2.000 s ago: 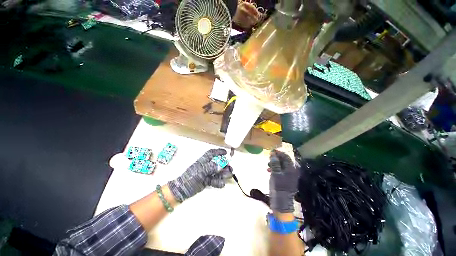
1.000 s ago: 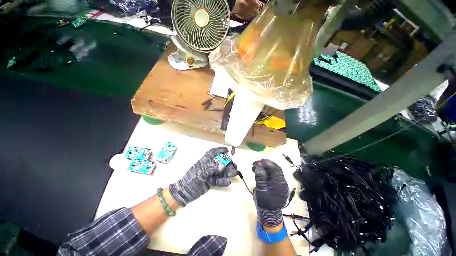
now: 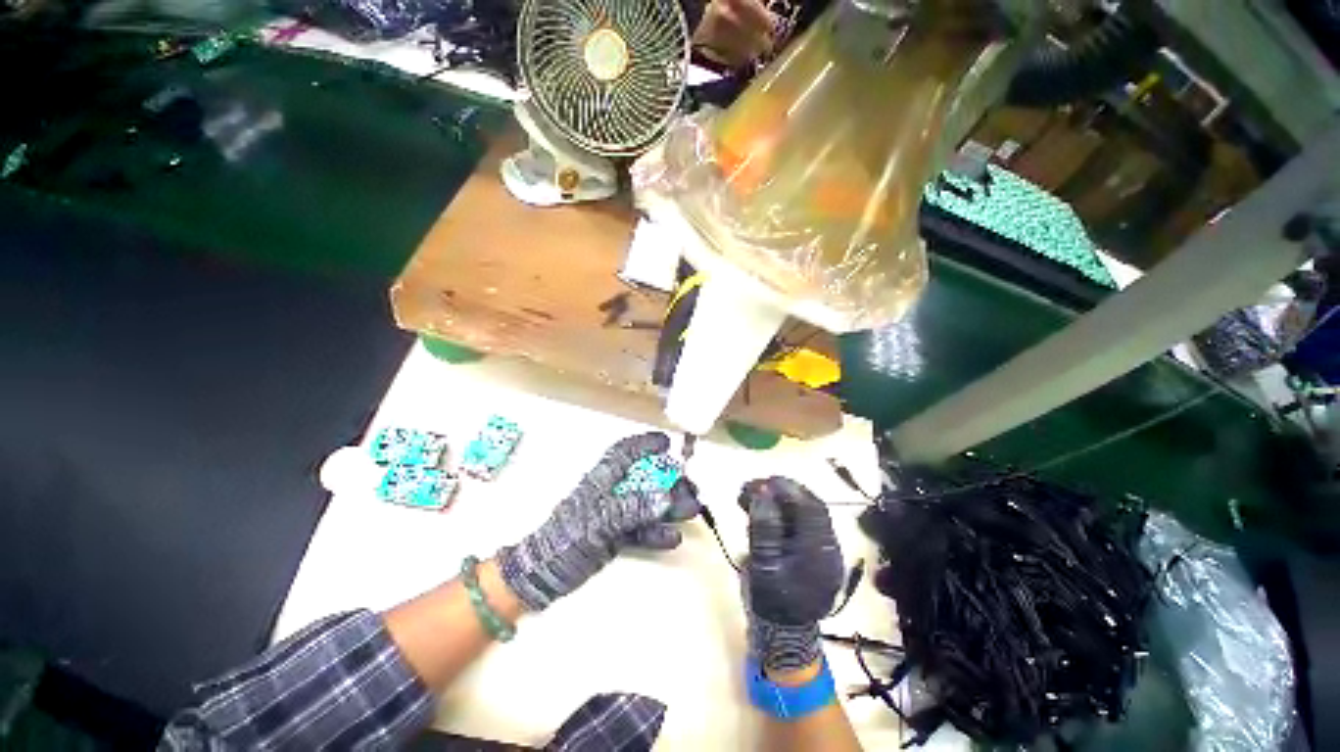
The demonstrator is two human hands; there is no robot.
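Observation:
My left hand (image 3: 595, 522), in a grey-black striped glove, grips a small teal-green circuit board (image 3: 648, 475) just below the tip of the white nozzle (image 3: 720, 353). A black lead (image 3: 716, 532) runs from beside the board down towards my right hand. My right hand (image 3: 791, 551), gloved, has curled fingers over the work board (image 3: 588, 654); whether a lead is in its fingers is hidden. A plug end (image 3: 849, 588) shows at its right side. Several more circuit boards (image 3: 419, 486) lie at the left. A black cable pile (image 3: 1014, 602) lies at the right.
A brown wooden platform (image 3: 507, 287) behind the work board carries a cream fan (image 3: 566, 174) and a yellow-handled tool (image 3: 807, 367). A clear plastic cover (image 3: 801, 176) hangs above. A metal post (image 3: 1102, 323) slants at right, near a plastic bag (image 3: 1227, 632) and a tray of green boards (image 3: 1029, 221).
My right hand has moved left from the cable pile's edge, closer to my left hand. Some lead ends now lie left of the pile. My left hand stays below the nozzle with the circuit board.

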